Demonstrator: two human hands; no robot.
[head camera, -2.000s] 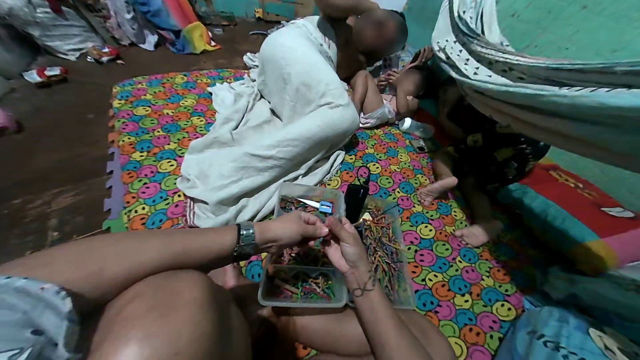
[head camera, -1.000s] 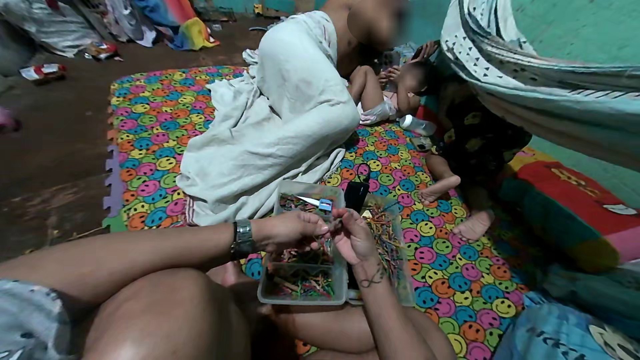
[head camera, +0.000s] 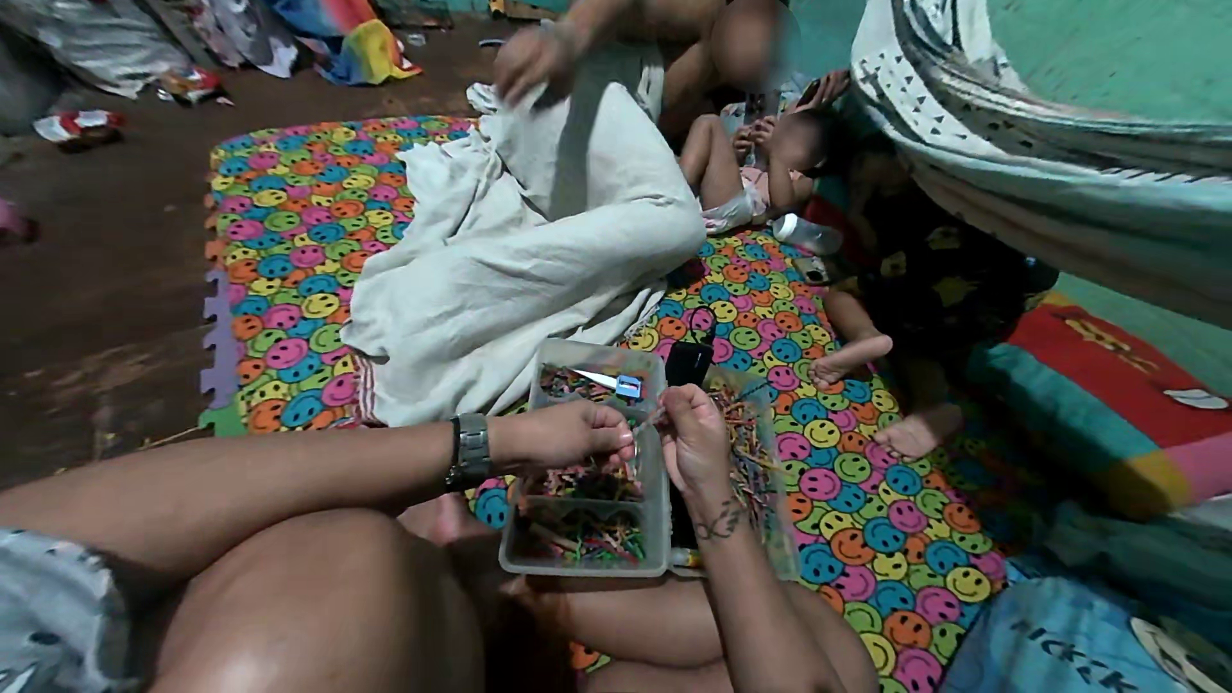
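Observation:
My left hand (head camera: 577, 435), with a metal watch at the wrist, pinches one end of something small and thin above a clear plastic compartment box (head camera: 664, 520). My right hand (head camera: 691, 431) pinches at the same piece just to the right; what it is cannot be made out. Under the hands, the box holds many small, thin multicoloured pieces (head camera: 587, 539) in separate compartments. A blue-handled tool with a pale pointed blade (head camera: 628, 386) lies across the upper compartment. Behind my right hand, a second clear tray (head camera: 784, 481) holds more such pieces. A black object with a loop (head camera: 689, 362) lies just beyond.
A smiley-print mat (head camera: 289, 231) covers the floor. Ahead, a person lies under a white cloth (head camera: 539, 279); a small child (head camera: 760, 183) lies beside a baby bottle (head camera: 807, 234). Another person's bare feet (head camera: 919, 433) are at the right, near a cushion (head camera: 1136, 385). A cloth hammock (head camera: 1039, 144) hangs upper right.
My hands have parted slightly, both staying above the box. The person under the white cloth has reached an arm out over the raised knee.

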